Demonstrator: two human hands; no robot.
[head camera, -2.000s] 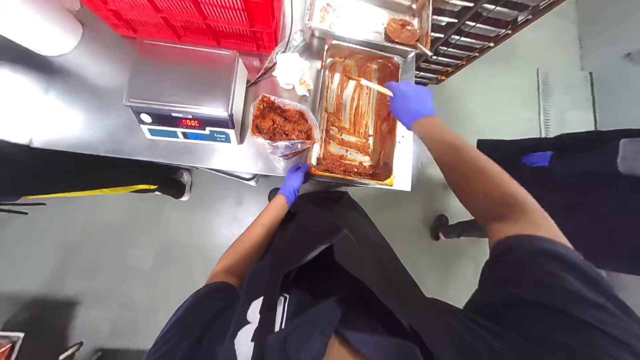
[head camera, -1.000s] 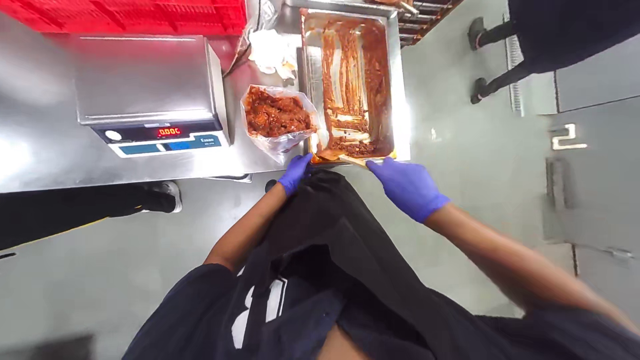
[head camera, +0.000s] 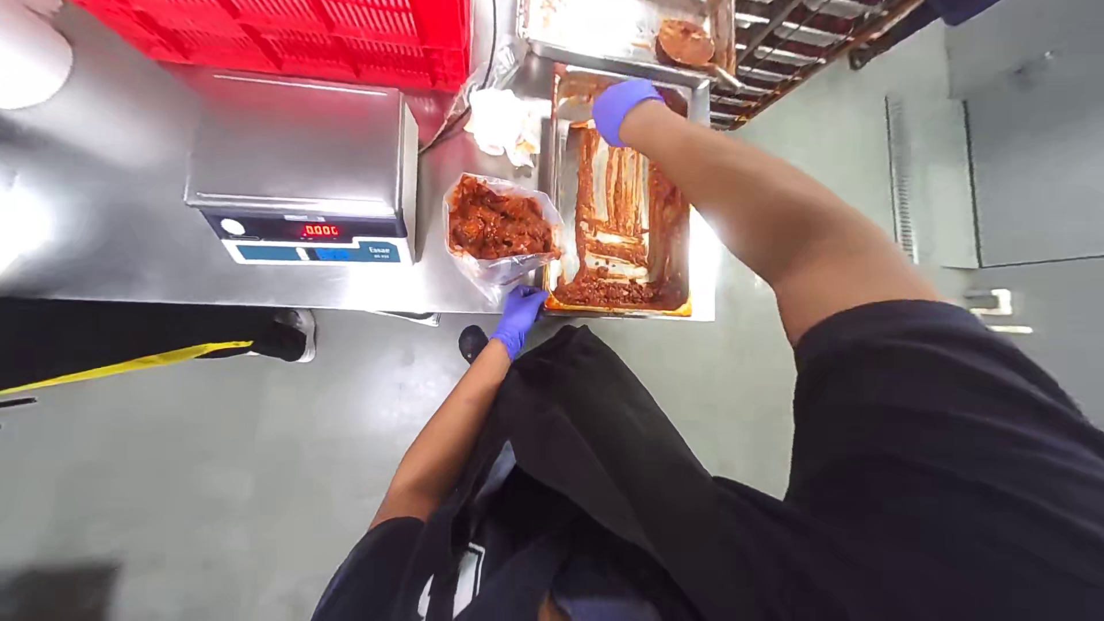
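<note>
A deep rectangular steel food pan (head camera: 681, 241) lies lengthwise away from me, smeared with red-brown sauce; thicker chunky sauce lies at its near end. Over the far end is my right hand (head camera: 625, 110) in a purple glove, closed on a spatula that the hand mostly hides. My left hand (head camera: 520, 316), also gloved, grips the near left corner of the pan. Against the pan's left side stands an open clear plastic bag (head camera: 496, 272) filled with chunky red food (head camera: 500, 220), its lower edge close to my left fingers.
A digital scale (head camera: 297, 164) sits left of the bag, with a red plastic crate (head camera: 302, 39) behind it. Crumpled white material (head camera: 503, 125) lies beyond the bag. Another tray (head camera: 595, 26) holds a sauce-covered ladle (head camera: 687, 43). A metal rack (head camera: 776, 52) stands at upper right. A person's shoe (head camera: 297, 335) shows below the steel table.
My right hand has moved from the pan's near end to its far end since a second ago. My left hand stays at the near left corner.
</note>
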